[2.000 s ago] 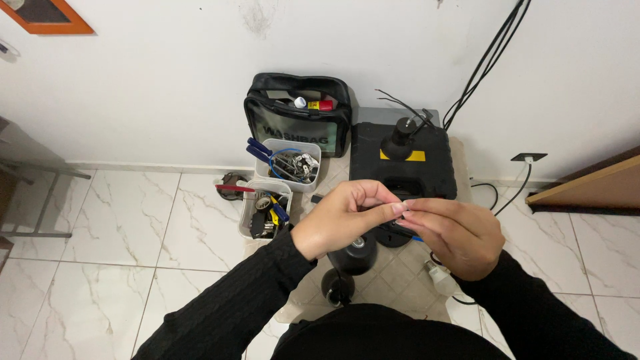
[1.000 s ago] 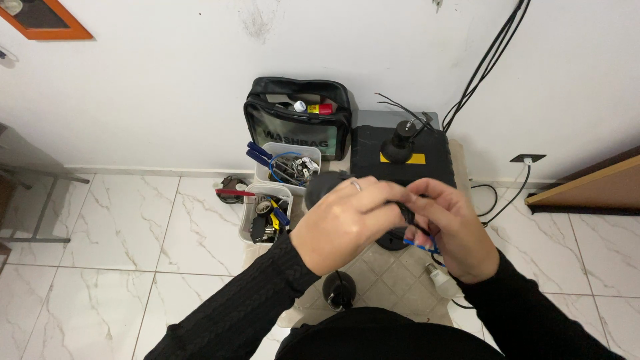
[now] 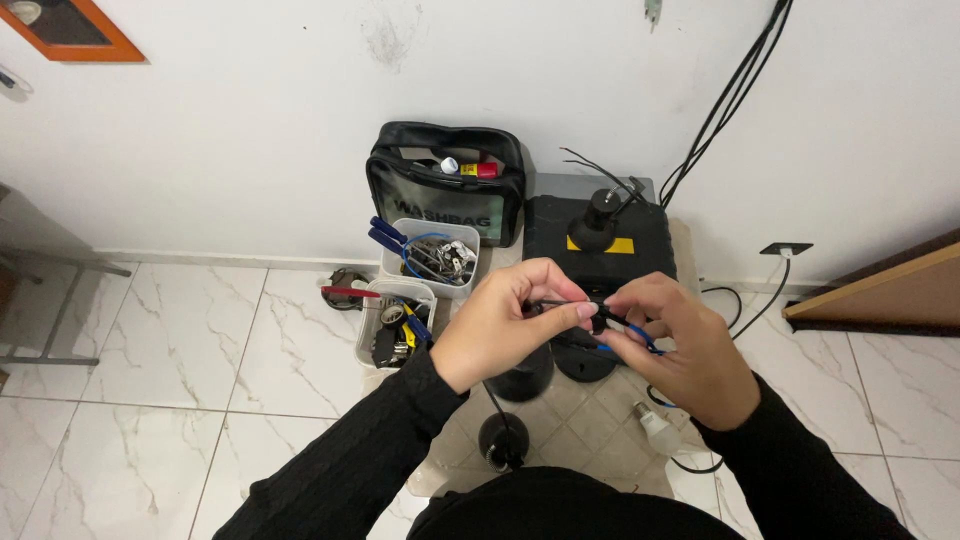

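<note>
My left hand [image 3: 510,319] pinches a thin black cable [image 3: 553,302] between thumb and index finger. My right hand [image 3: 667,341] has its fingers around the same black cable, with a blue wire [image 3: 643,336] beside its fingertips. A small dark part between the hands is mostly covered by the fingers. Below my hands, a dark rounded lamp shade [image 3: 523,375] and a round black base [image 3: 585,364] rest on the tiled-pattern table. A smaller black lamp head [image 3: 503,441] with a cable lies nearer to me. A white light bulb [image 3: 657,427] lies at the table's right edge.
A black case [image 3: 547,225] carries another black lamp head [image 3: 596,225] with bare-ended wires. Left of it stand a black wash bag [image 3: 450,139], a plastic box of hardware and blue-handled tools [image 3: 469,232], and a box of tape and tools [image 3: 365,337]. A plug sits in a wall outlet [image 3: 785,248].
My left hand has moved back left from over the dark shade, and its thumb and finger now pinch the cable. The dark shade is lower, below the hands.
</note>
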